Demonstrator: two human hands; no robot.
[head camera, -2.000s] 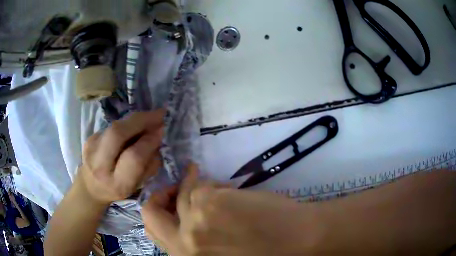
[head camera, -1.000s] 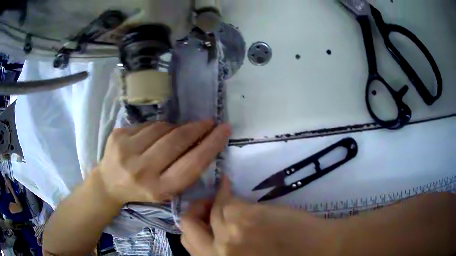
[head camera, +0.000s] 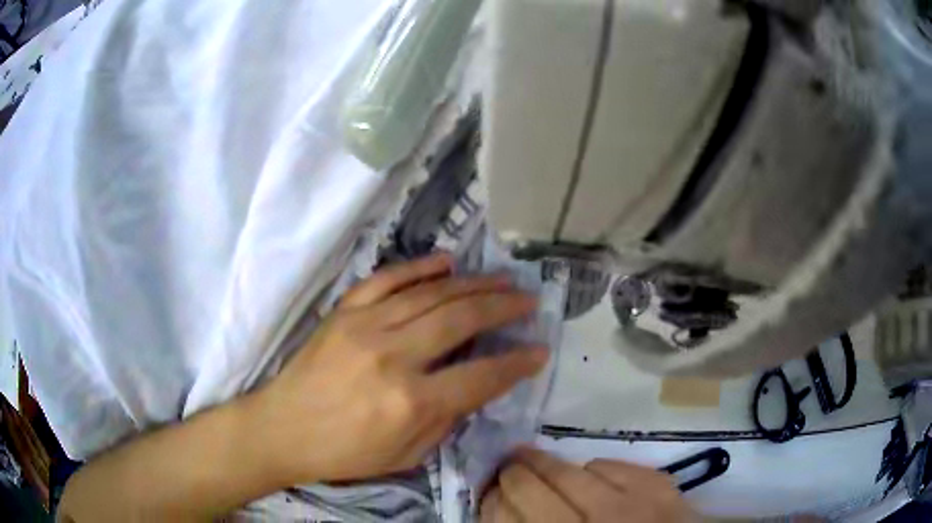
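Observation:
Grey shell fabric with a narrow seam edge runs towards the needle area under the sewing machine head. White lining spreads over the left side. My left hand lies palm down on the grey fabric, fingers spread, just below and left of the machine head. My right hand, cut off by the bottom edge, has its fingers closed at the fabric's near edge; the fingertips are partly hidden. The needle and presser foot cannot be made out clearly.
Black thread snips lie beyond my right hand, mostly hidden by it. Black shears handles lie on the machine bed at the right. A pale green, rounded cylinder stands over the lining.
The view has shifted and turned, so the machine head now fills the upper right and more lining shows. My left fingers are spread wider on the fabric. My right hand stays at the near edge.

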